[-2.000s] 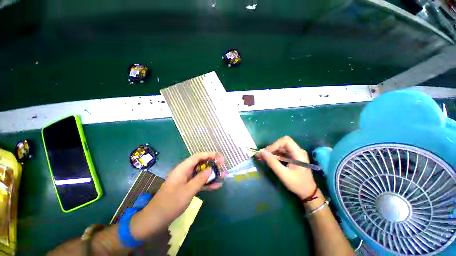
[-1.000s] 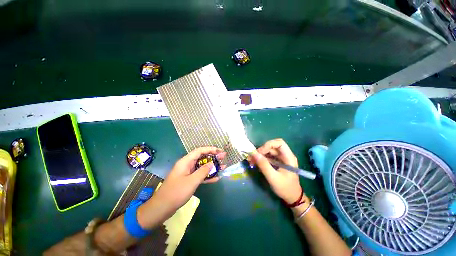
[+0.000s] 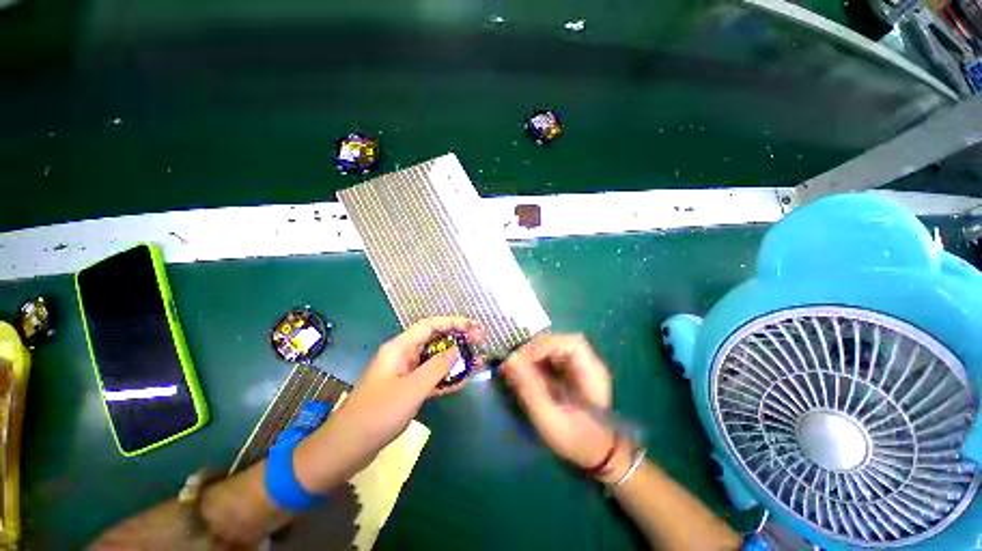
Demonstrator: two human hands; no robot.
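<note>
My left hand [image 3: 393,377], with a blue wrist band, holds a round electronic module [image 3: 447,356] between thumb and fingers, its inner side facing up. My right hand [image 3: 565,393] is just right of the module, blurred, fingertips pinched together near the sheet's lower corner. The tweezers cannot be made out in it. A striped adhesive sheet [image 3: 431,248] lies across the white rail and bench, its lower end behind my left fingers. A second striped sheet [image 3: 282,414] with cream backing lies partly under my left forearm.
Modules lie on the bench [image 3: 300,335], at the far left [image 3: 34,319] and on the belt [image 3: 356,153], [image 3: 545,126]. A green-cased smartphone [image 3: 141,350] lies left. A yellow tray [image 3: 11,431] is at the left edge. A blue fan [image 3: 851,253] stands right.
My right hand has moved left and down towards the module. My left hand still holds the module at nearly the same place. The belt modules have shifted right.
</note>
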